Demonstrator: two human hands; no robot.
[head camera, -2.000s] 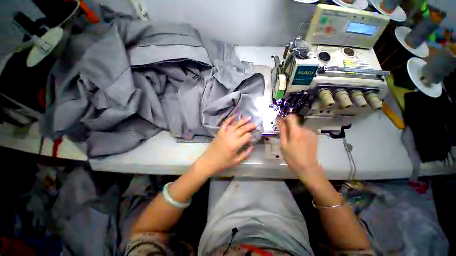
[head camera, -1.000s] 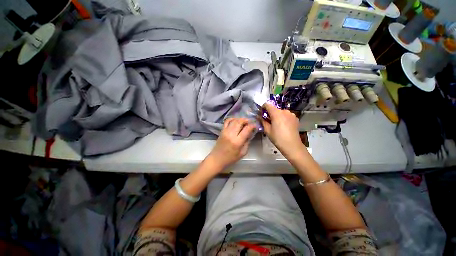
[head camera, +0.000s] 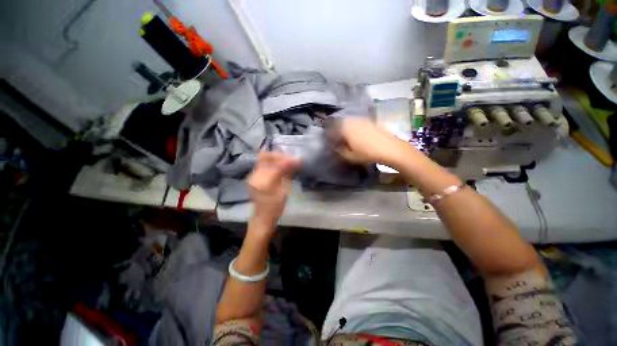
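The grey garment (head camera: 226, 128) lies in a crumpled heap on the white table, left of the overlock machine (head camera: 487, 111). A paler band with a dark edge line shows at its top. My left hand (head camera: 270, 177) is blurred at the garment's front edge, with fingers bent on the cloth. My right hand (head camera: 355, 140) reaches over the garment's right part, blurred, its fingers on the cloth; something dark shows at the fingertips, too blurred to name. The needle area (head camera: 421, 138) is lit purplish-white, with no hand at it.
A control panel (head camera: 497, 37) stands above the machine. A black thread cone (head camera: 166, 42) and orange cloth tie (head camera: 191, 37) are at the back left. A yellow bar (head camera: 592, 147) and a pale cord (head camera: 536, 206) lie at the right. Grey pieces (head camera: 186, 290) are below the table.
Both hands have moved left, away from the needle area, and the right hand now reaches over the garment. The cloth's right part has shifted off the machine's plate. The view has turned left.
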